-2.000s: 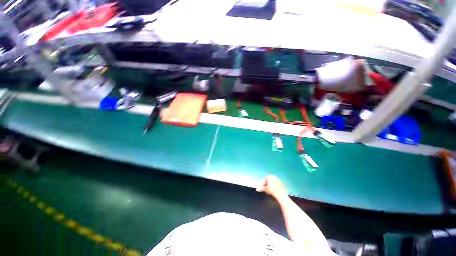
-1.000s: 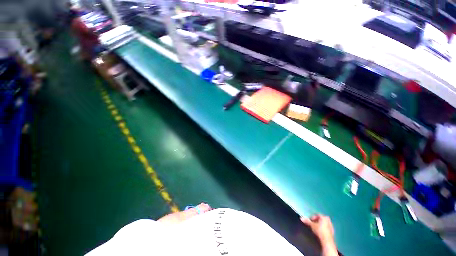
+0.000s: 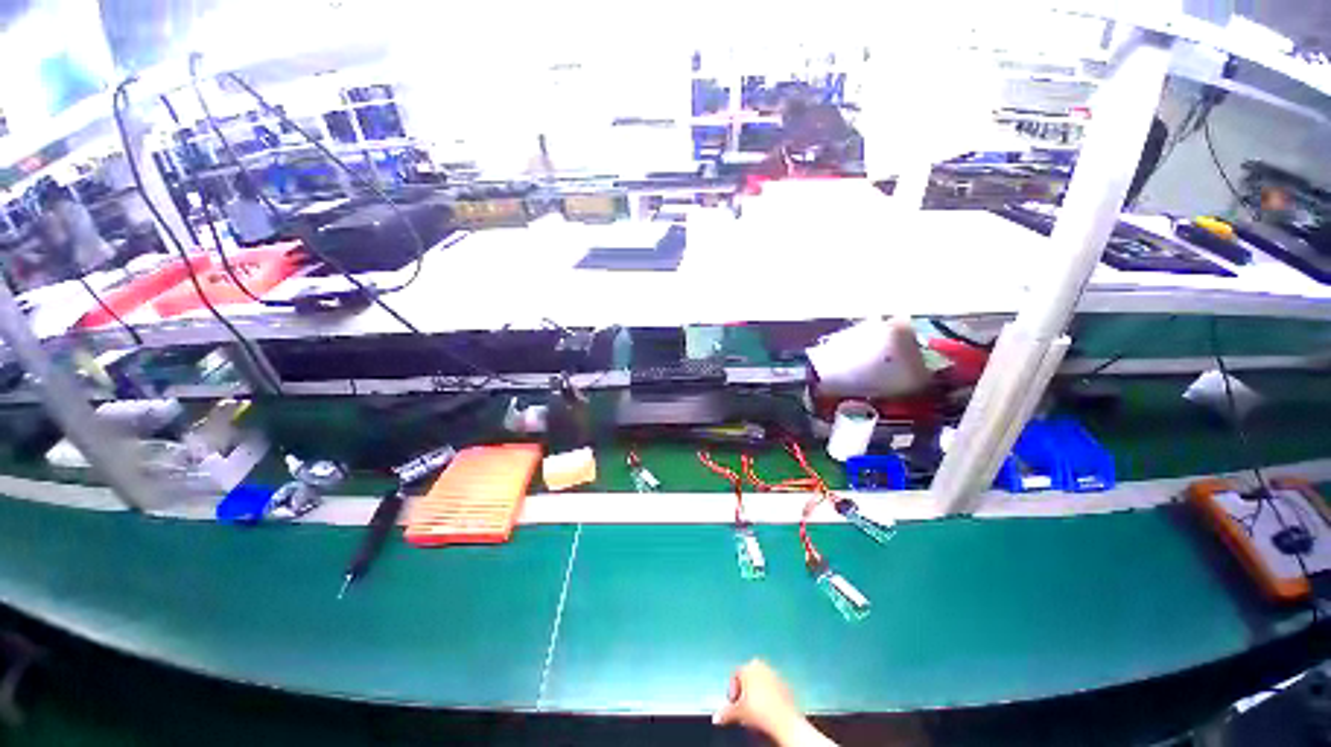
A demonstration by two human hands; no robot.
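Note:
My right hand [image 3: 762,703] is small at the bottom centre, on the front edge of the green bench mat [image 3: 380,635]. Its fingers look curled, and no object shows in it. My left hand is out of the picture. Wired circuit boards [image 3: 842,593] with red lead wires [image 3: 812,543] lie on the mat beyond the right hand, with another [image 3: 749,552] to their left. One more board [image 3: 867,520] lies near the mat's back edge, and one [image 3: 644,476] lies behind the pale strip. No hand touches them.
An orange slotted tray [image 3: 475,496] lies beside a tan block [image 3: 569,469] and a black screwdriver [image 3: 374,543]. A white post [image 3: 1044,292] rises beside blue bins [image 3: 1058,455]. An orange-framed instrument [image 3: 1263,540] sits far right. A white shelf [image 3: 496,285] spans above. A person [image 3: 818,132] is beyond.
The view has swung left, then back right and up to face the bench. My left hand, visible a second ago, is out of view. My right hand remains at the bench edge.

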